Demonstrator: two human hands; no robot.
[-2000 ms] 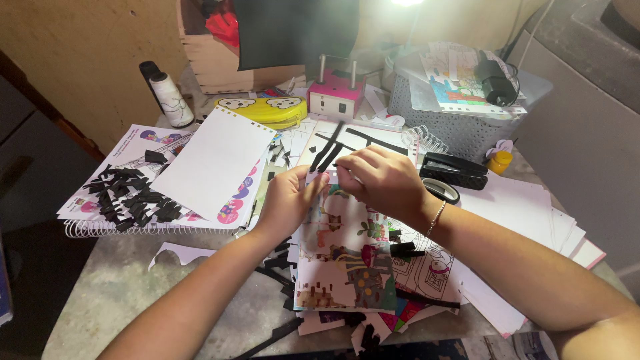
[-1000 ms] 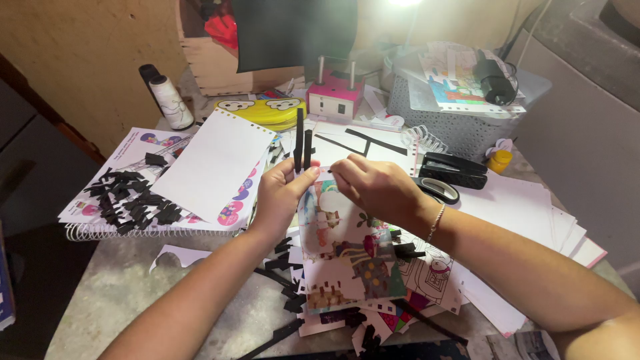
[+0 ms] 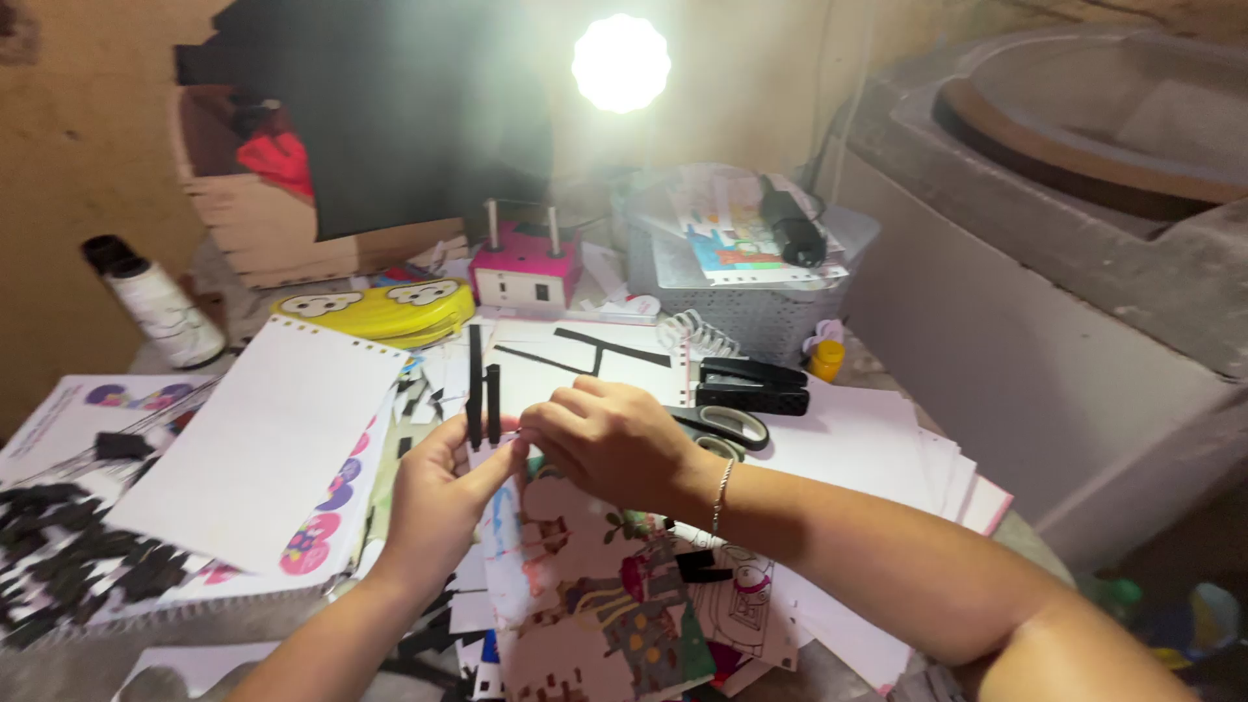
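My left hand (image 3: pixel 444 487) grips the top edge of a sheet with coloured pictures (image 3: pixel 585 585), and black paper strips (image 3: pixel 475 385) stand up from its fingers. Close beside it, my right hand (image 3: pixel 619 439) pinches at the same top edge, its fingertips nearly touching the left thumb; what lies between the fingers is hidden. Black-handled scissors (image 3: pixel 726 429) lie just right of my right hand, partly covered by it. Behind both hands, more black strips (image 3: pixel 614 346) rest on a white sheet. Under the picture sheet are paper scraps and a line drawing (image 3: pixel 746 595).
At left, a spiral notebook bears black paper pieces (image 3: pixel 73 556) and a blank punched sheet (image 3: pixel 258 448). A yellow case (image 3: pixel 380 310), a pink box with two posts (image 3: pixel 526 268), a grey basket (image 3: pixel 770 317) and a black stapler (image 3: pixel 751 385) stand behind. White sheets (image 3: pixel 868 439) lie right.
Two seconds ago both hands were at black strips above the sheet; now the left holds strips upright and the right is at the sheet's top edge. The view has shifted noticeably.
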